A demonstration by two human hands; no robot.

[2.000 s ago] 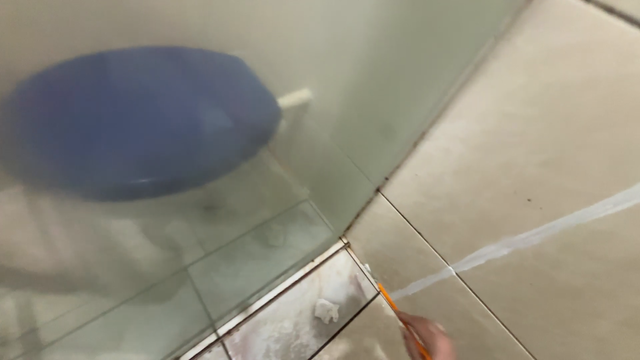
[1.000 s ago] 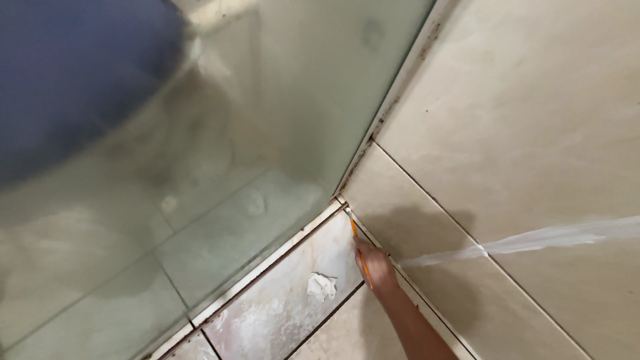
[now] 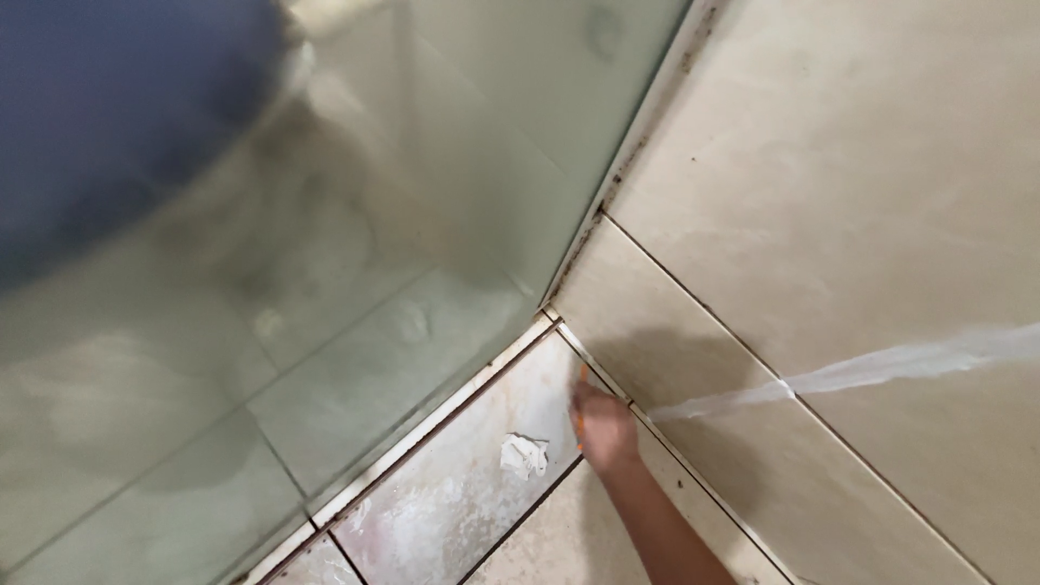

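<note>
My right hand (image 3: 605, 426) comes in from the lower right, closed around a thin orange tool (image 3: 582, 375) that shows only in part. Its upper end points toward the corner, beside the joint (image 3: 597, 370) between floor tile and wall. Left of the hand, a crumpled white lump (image 3: 524, 455) lies on a whitish, smeared floor tile (image 3: 431, 496). I cannot tell whether the tool's tip touches the joint. My left hand is out of view.
A greenish glass panel (image 3: 455, 203) stands on a pale strip (image 3: 443, 422), left of the tiled wall (image 3: 845, 219). A blurred blue oval thing (image 3: 122, 106) shows through it. A white streak (image 3: 902, 361) crosses the wall. Dark spots line the panel's wall edge.
From the first frame, my right hand has come further into view and nearer the corner, with the orange tool in it. The view has shifted. Less of the tool shows than one second ago.
</note>
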